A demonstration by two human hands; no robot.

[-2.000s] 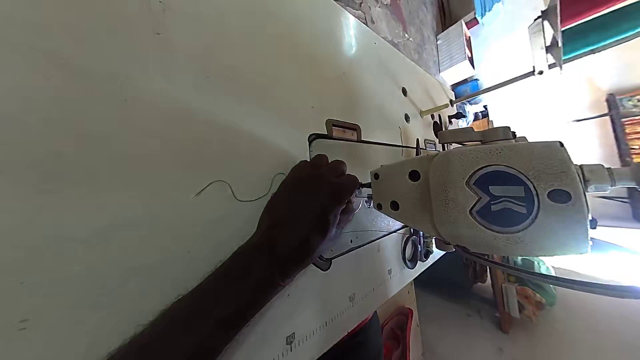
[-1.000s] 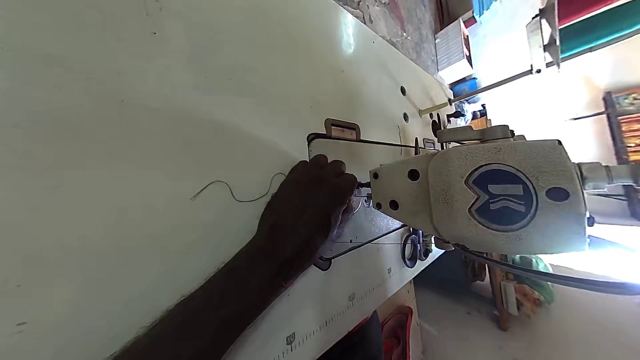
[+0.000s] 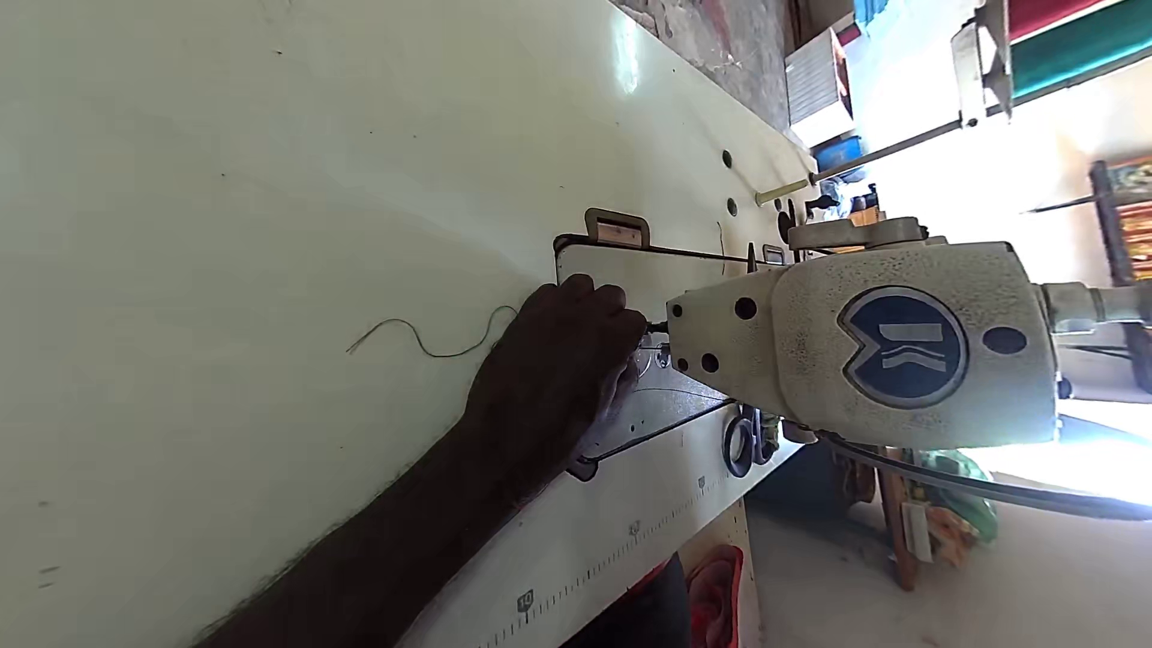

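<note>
My left hand (image 3: 571, 360) reaches in from the lower left, back up and fingers curled, at the needle area of a white industrial sewing machine (image 3: 918, 342). Its fingertips are hidden beneath the knuckles, so what they hold cannot be told. Beside them a dark needle-bar part (image 3: 658, 328) juts from the machine head. A loose dark thread (image 3: 432, 354) curves over the table to the left of the hand. Another thin thread (image 3: 675, 391) runs across the machine bed (image 3: 634, 430) to the right of the hand. My right hand is not in view.
Scissors (image 3: 740, 445) lie by the machine near the table edge, which bears a printed ruler scale (image 3: 589, 572). A metal hinge plate (image 3: 617, 229) is set in the white tabletop (image 3: 270, 225). A thread-stand rod (image 3: 886, 151) rises behind. A black cable (image 3: 972, 486) hangs at the right.
</note>
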